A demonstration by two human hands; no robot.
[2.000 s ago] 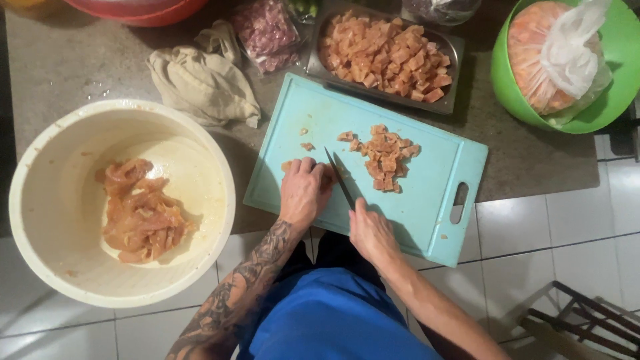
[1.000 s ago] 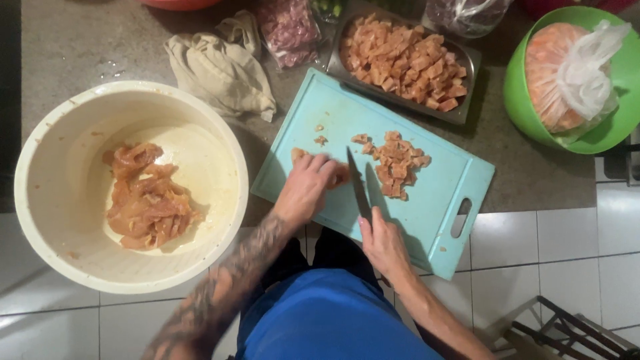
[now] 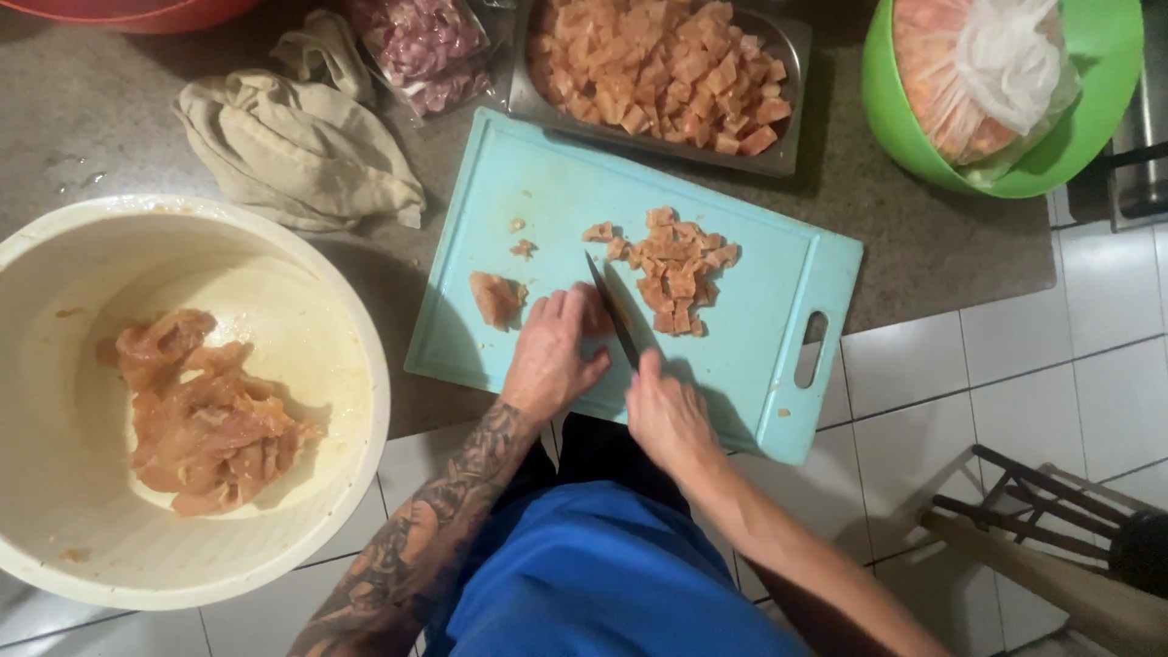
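Observation:
My right hand (image 3: 671, 411) is closed around the handle of a kitchen knife (image 3: 613, 310), its blade slanting up and left over a light blue plastic cutting board (image 3: 757, 365). Just left of the blade, my left hand (image 3: 554, 351) presses on a piece of raw meat (image 3: 595, 312), mostly hidden by the fingers. Another chunk of raw meat (image 3: 495, 299) lies left of that hand. Diced meat (image 3: 677, 269) is heaped right of the blade. Behind the board, a metal pan (image 3: 796, 91) holds many meat cubes (image 3: 666, 73).
At left stands a cream tub (image 3: 370, 365) with larger raw meat pieces (image 3: 214, 420). A beige cloth (image 3: 301, 151) and a plastic bag of reddish pieces (image 3: 429, 55) lie behind. A green bowl (image 3: 1109, 82) with a filled bag (image 3: 958, 82) is at back right; a stool (image 3: 1031, 502) stands below.
The left hand has shifted right on the board, and a meat chunk now shows uncovered to its left. The knife remains in the right hand.

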